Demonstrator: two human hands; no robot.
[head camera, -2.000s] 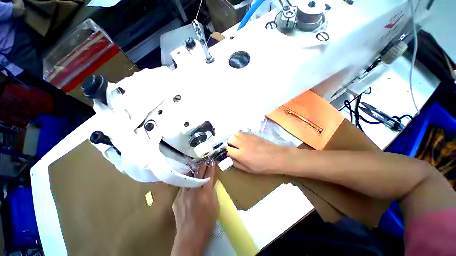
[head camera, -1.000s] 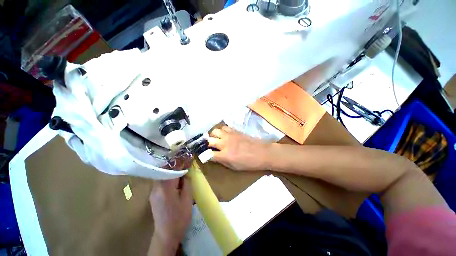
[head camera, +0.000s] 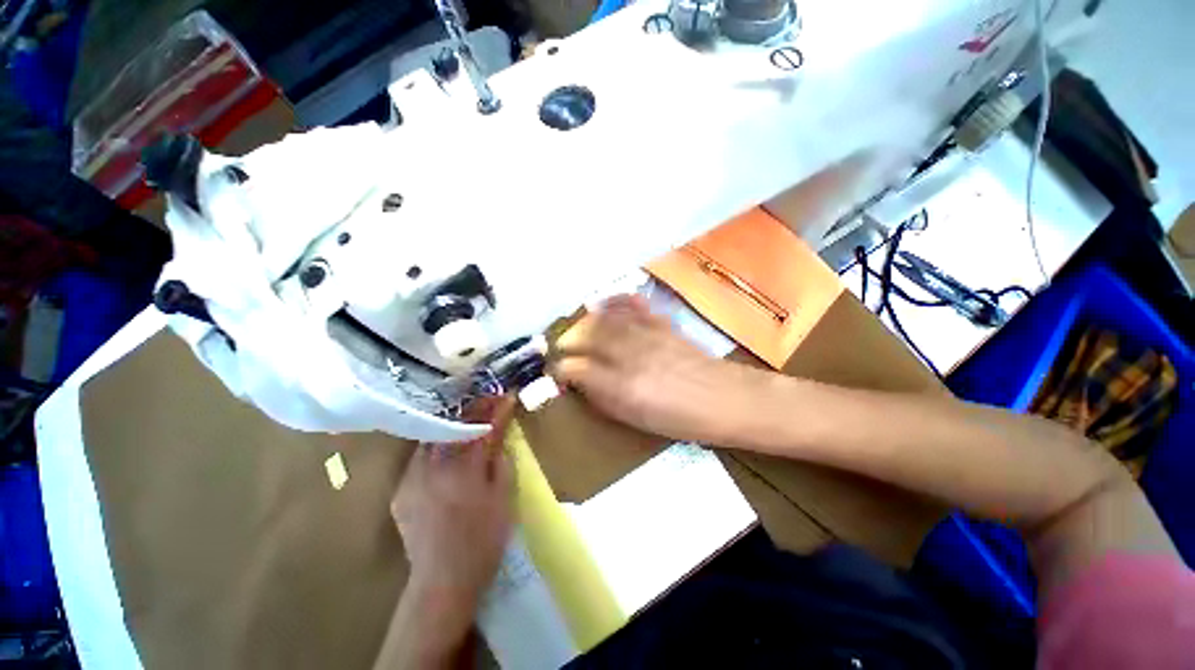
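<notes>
The brown cloth panel (head camera: 249, 524) lies flat under the white sewing machine (head camera: 629, 170) and also shows to the right of the needle area. My left hand (head camera: 452, 504) rests on the cloth at the presser foot (head camera: 492, 380), its fingertips partly hidden by the machine head. My right hand (head camera: 629, 367) lies on the cloth just right of the foot, fingers bent and a little blurred. Whether either hand pinches the cloth cannot be told. The yellow strip (head camera: 557, 537) runs from the foot to the table edge. The orange slotted card (head camera: 754, 282) lies behind my right hand.
Snips with a black cord (head camera: 957, 288) lie on the white table at right. A blue bin (head camera: 1035, 367) holds orange-and-black plaid cloth (head camera: 1114, 393). A small cream sticker (head camera: 337, 471) is on the cloth at left. A clear-and-red package (head camera: 177, 111) stands behind.
The view has shifted, moving the machine left and up in the picture over two seconds. Since one second ago, my right hand has shifted slightly, its knuckles more raised. Both hands stay at the foot.
</notes>
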